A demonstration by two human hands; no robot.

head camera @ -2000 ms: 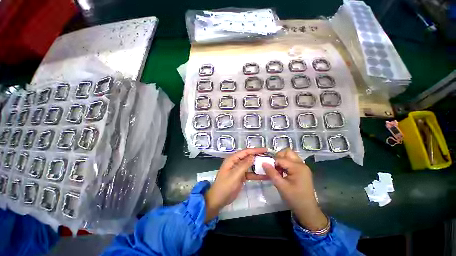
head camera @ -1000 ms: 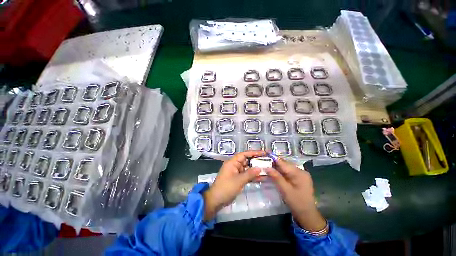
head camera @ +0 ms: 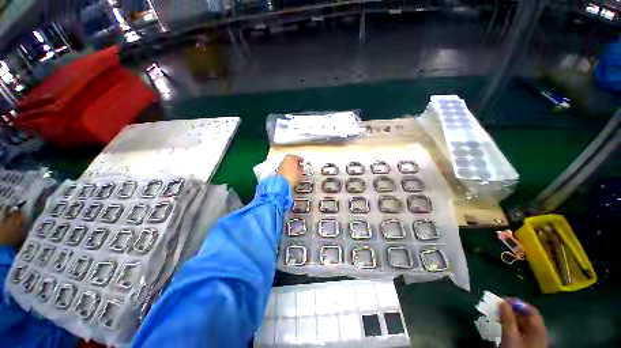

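Observation:
My left hand [head camera: 291, 168] reaches to the back left of the centre tray [head camera: 446, 255]. Its fingertips are at a small silver frame [head camera: 306, 167] in the back row. The hand and sleeve hide the tray's left column. My right hand [head camera: 523, 327] is at the bottom right, cut off by the edge, its fingertips beside white paper scraps [head camera: 489, 327]. Whether it holds a scrap is unclear. A white sticker sheet [head camera: 306, 314] lies in front of the tray, with two dark square gaps at its right.
Stacked trays of frames [head camera: 82, 234] stand left, with a white board [head camera: 163, 146] and red crate [head camera: 85, 102] behind. Bagged sheets [head camera: 316, 128] and round-sticker sheets [head camera: 470, 146] lie behind. A yellow bin [head camera: 555, 251] is right. Another person's hand [head camera: 10, 228] shows far left.
My hands have parted. The left has moved forward to the tray's back row, where a gap was; the right has moved to the scraps. The view has tilted up and the sticker sheet is uncovered.

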